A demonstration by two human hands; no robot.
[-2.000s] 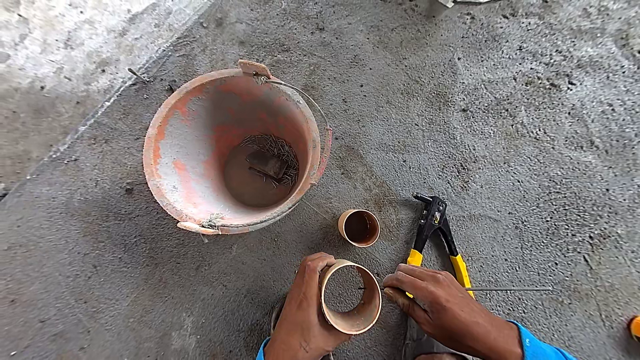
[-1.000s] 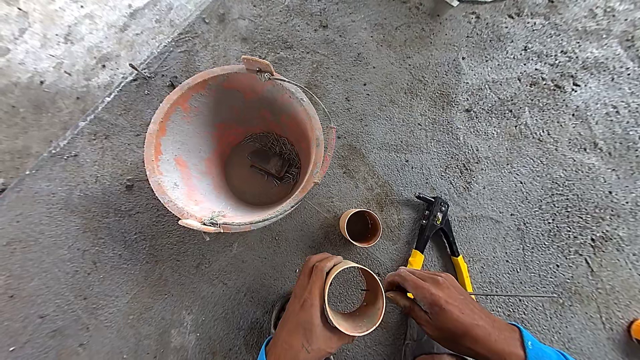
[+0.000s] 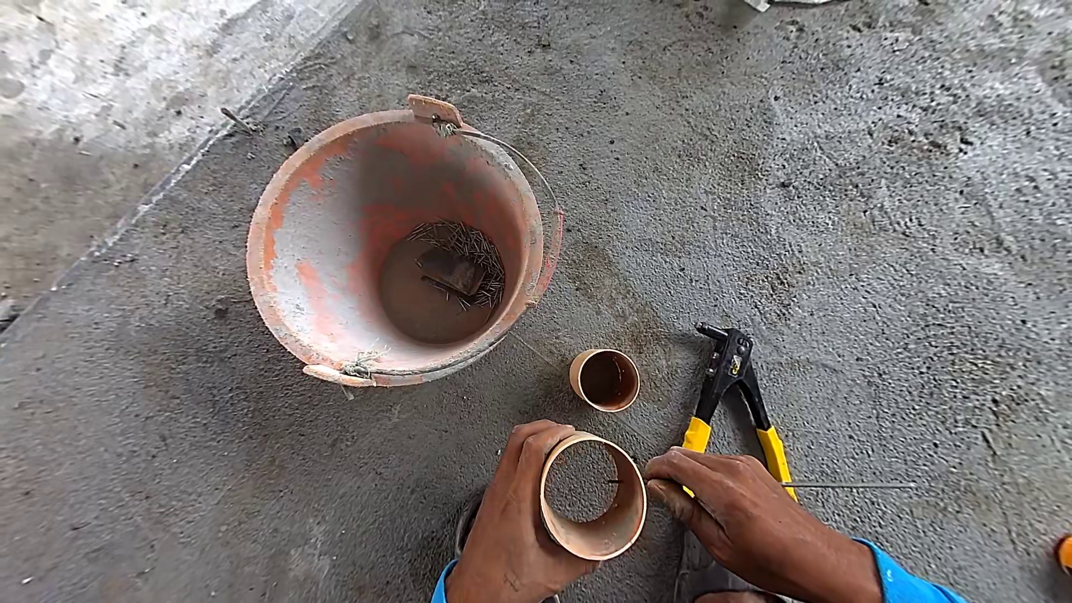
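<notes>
My left hand (image 3: 523, 519) grips a short, wide plastic pipe piece (image 3: 595, 548), its open end facing up. Against the pipe's right wall, my right hand (image 3: 737, 511) pinches a thin metal rod (image 3: 854, 485); its long end points right and a short tip shows inside the pipe. Just above the held pipe stands a smaller pipe piece (image 3: 605, 381) on the floor. A hand riveter (image 3: 727, 368) with yellow grips lies open beyond my right hand, which partly hides it.
A worn orange bucket (image 3: 276, 310) with many thin metal pins (image 3: 473, 244) and a dark block (image 3: 452, 270) inside stands on the concrete at upper left. An orange object (image 3: 1064, 553) lies at the right edge. A shoe is partly visible below.
</notes>
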